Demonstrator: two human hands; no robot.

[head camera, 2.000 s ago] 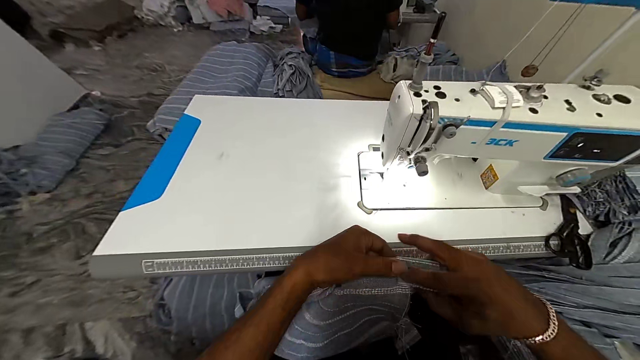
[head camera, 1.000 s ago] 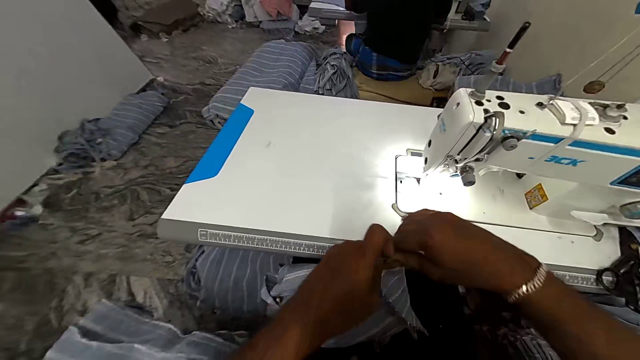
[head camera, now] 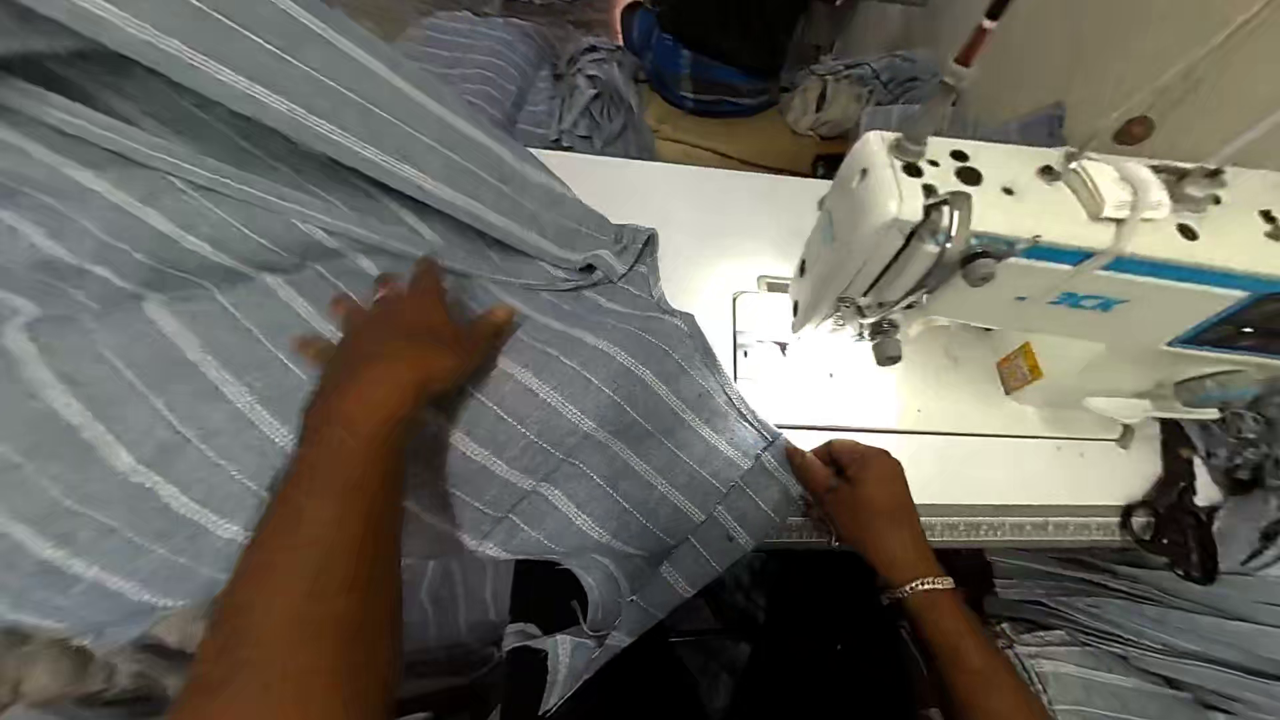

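Note:
A grey-blue striped garment with white stitched lines spreads across the left of the view and over the table's left part. My left hand lies spread on the cloth, fingers apart and slightly blurred. With thumb and fingers, my right hand pinches the corner of the garment's folded band, near the table's front edge. A white and blue sewing machine stands to the right, its lamp lighting the needle area. The garment's edge lies left of the needle plate, apart from it.
Black-handled scissors lie at the table's right front. A measuring scale runs along the front edge. Striped cloth pieces are heaped at lower right. Behind the table are cloth bundles and a seated person.
The striped garment has come up from below the table edge and now covers its left part. My hands, close together one second ago, are now apart, the left one farther left on the cloth.

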